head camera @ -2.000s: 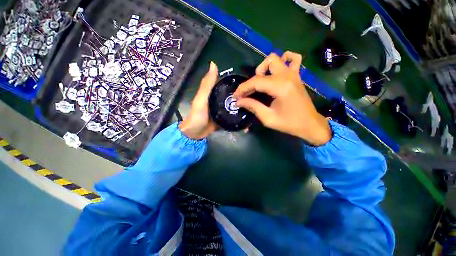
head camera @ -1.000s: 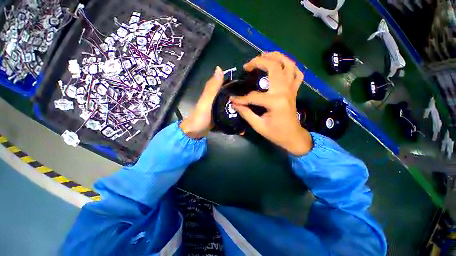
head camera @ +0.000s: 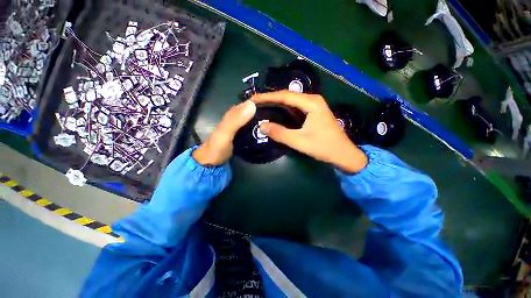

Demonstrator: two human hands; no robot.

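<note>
A round glossy black housing [head camera: 260, 152] is held above the bench in front of me. A small white wired board [head camera: 260, 131] sits at its centre. My left hand [head camera: 226, 135] grips the housing's left side. My right hand [head camera: 314, 129] arches over it, the thumb on the board and the fingers at the far rim. A white plug [head camera: 251, 77] on a short wire sticks out past the far edge. The housing's far right part is hidden under my right hand.
A dark tray [head camera: 201, 64] of loose wired boards is at left, beside a blue bin [head camera: 26, 125]. Black housings stand beyond my hands, one with a white centre disc [head camera: 296, 86], another farther right [head camera: 386, 132]. Past the blue edge [head camera: 326, 68] lie wired housings [head camera: 393, 53] and white brackets [head camera: 453, 34].
The view has shifted, moving the trays left. My right hand's fingers have spread over the housing's far rim, uncovering a housing beyond. The thumb remains at the board.
</note>
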